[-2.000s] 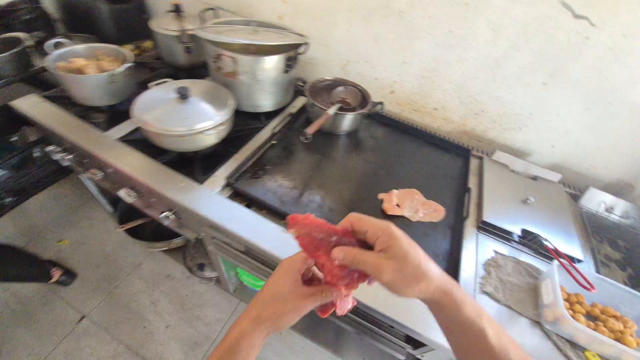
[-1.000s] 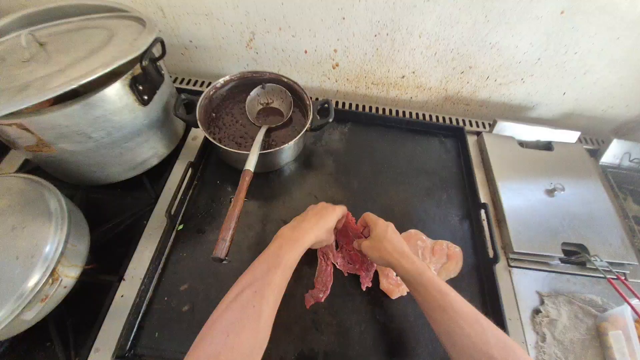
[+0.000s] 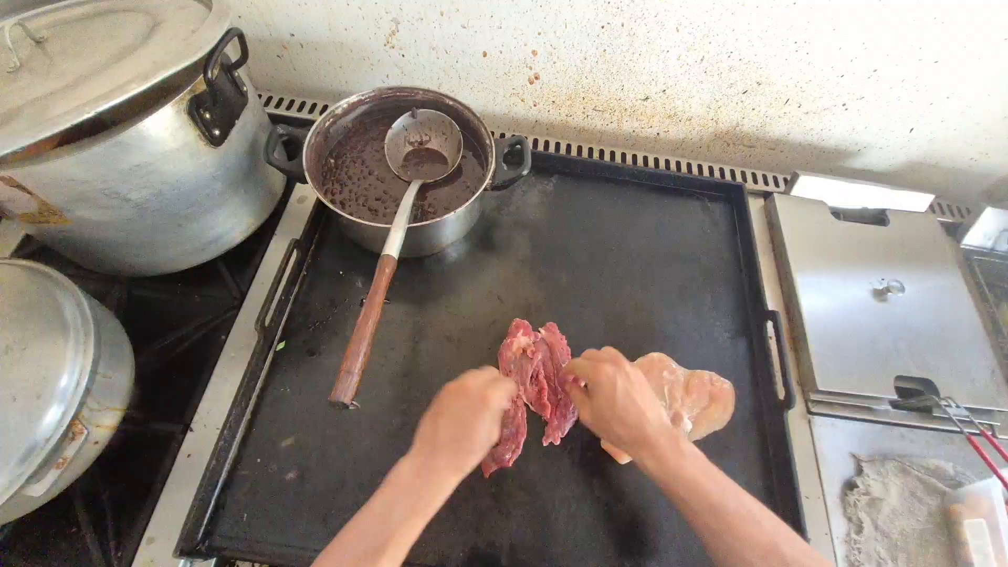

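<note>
Raw red meat (image 3: 539, 366) lies on the black griddle (image 3: 630, 252), its pieces folded and spread in uneven strips. At its left side my left hand (image 3: 470, 413) pinches the edge with curled fingers. My right hand (image 3: 614, 394) pinches the right edge between thumb and fingers. A pale raw chicken fillet (image 3: 705, 398) lies flat on the griddle just right of my right hand, partly hidden by that hand and wrist.
A pot of dark beans (image 3: 354, 169) stands at the griddle's back left, a wooden-handled ladle (image 3: 366, 331) resting in it. Large aluminium pots (image 3: 165, 181) stand on the left burners. To the right are a steel lid (image 3: 890, 291), red-handled tongs (image 3: 980, 441) and a grey cloth (image 3: 898, 512).
The red meat, held up in both hands in front of the griddle two seconds ago, now lies on it beside the chicken. The view has moved closer over the griddle.
</note>
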